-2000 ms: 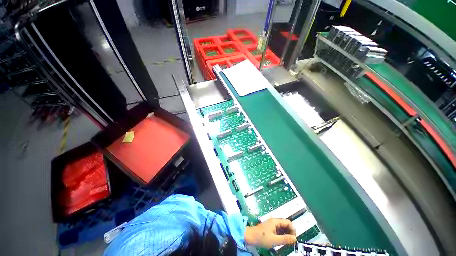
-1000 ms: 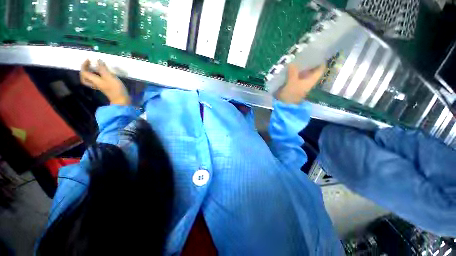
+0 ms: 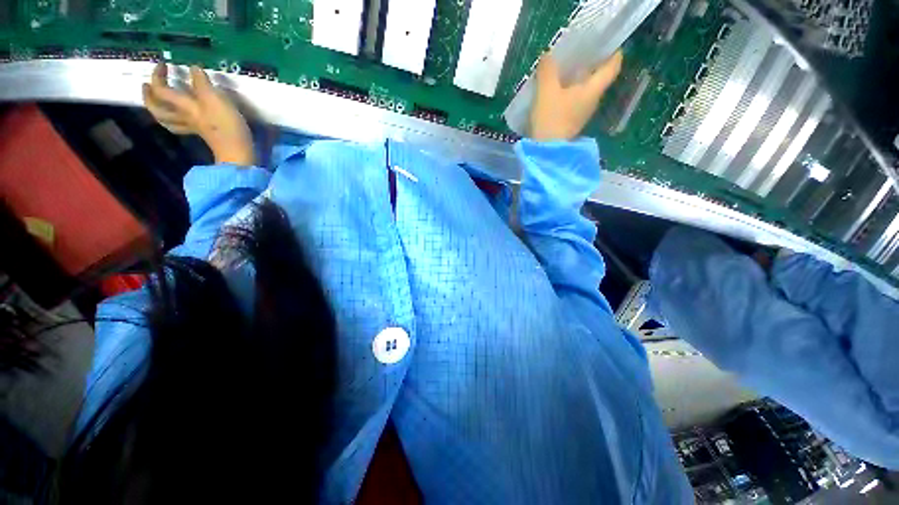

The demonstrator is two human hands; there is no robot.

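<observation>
My right hand point(image 3: 570, 99) holds a silver-grey heatsink point(image 3: 603, 32) by its near part, slanted over the green circuit board point(image 3: 286, 61). The heatsink's far end is cut off by the top edge. My left hand point(image 3: 202, 113) rests at the silver-white rail point(image 3: 330, 110) on the left, fingers apart, with nothing seen in it. Pale fitted heatsinks point(image 3: 406, 35) stand in parallel on the board, left of the held heatsink.
On the right, ribbed silver heatsinks point(image 3: 744, 123) lie close together on the green board. Another person's blue sleeve point(image 3: 749, 306) is at the lower right. A red-orange liner point(image 3: 64, 197) in a dark tub is at the left. Circuit boards point(image 3: 715, 459) show at the bottom right.
Against one second ago, the held heatsink is turned more edge-on, and my right hand has shifted slightly left. The view has moved, so board and rail sit higher. Two seconds ago it looked along the line.
</observation>
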